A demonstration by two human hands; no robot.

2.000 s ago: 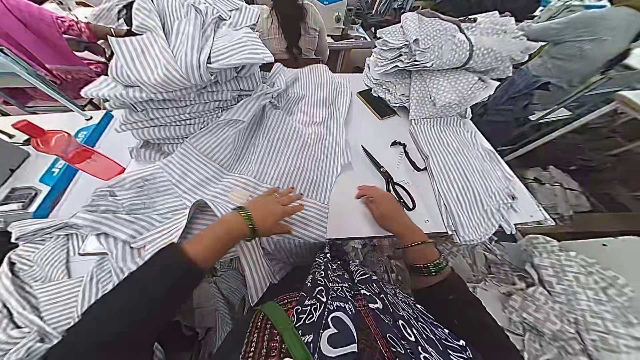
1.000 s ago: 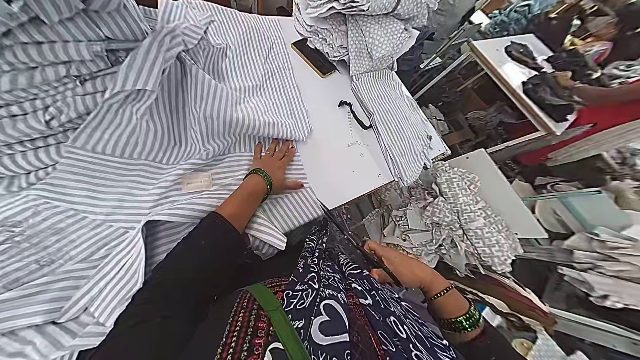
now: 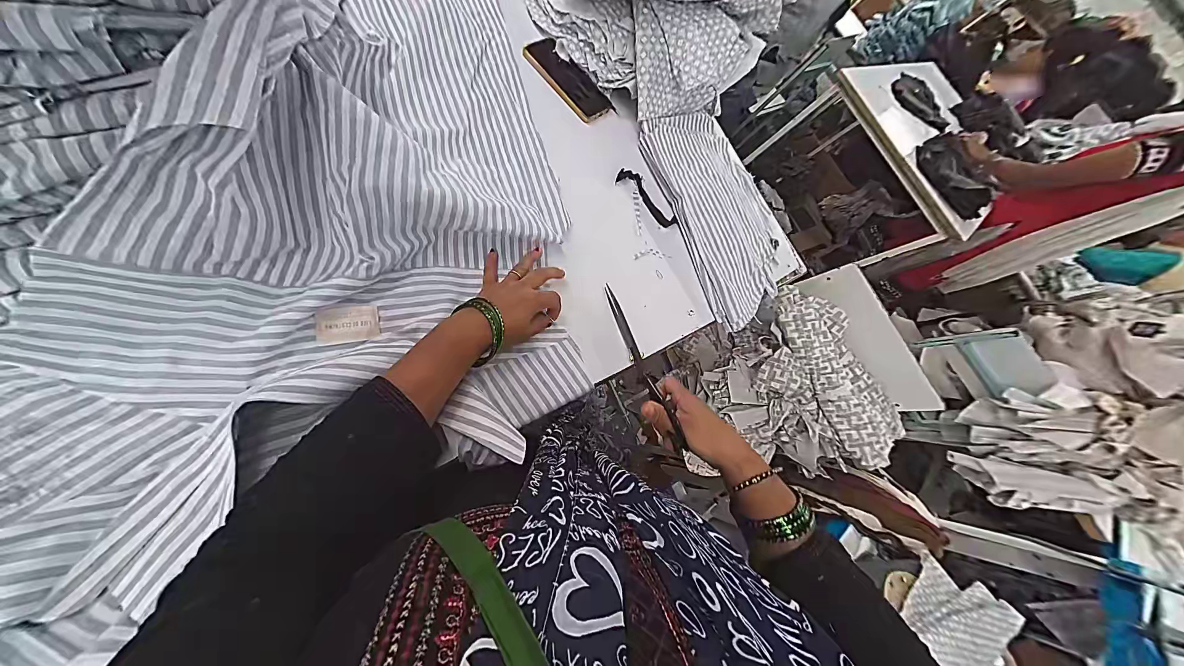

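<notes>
My left hand lies with its fingers spread on a grey-and-white striped shirt, near the shirt's edge on the white table. A small label lies on the striped cloth, left of that hand. My right hand grips black-handled scissors just off the table's front edge, and their tips point over the tabletop. The blades look shut or nearly so, with no cloth between them.
A phone and a black strap lie on the table. Folded striped cloth hangs along its right side, below patterned cloth. Patterned fabric scraps are heaped at the right. Beyond, a person's arm reaches to another table.
My right hand has picked up the scissors, which lay on the table two seconds ago. They have since moved from beside the table's front corner to over its edge. The view has turned right.
</notes>
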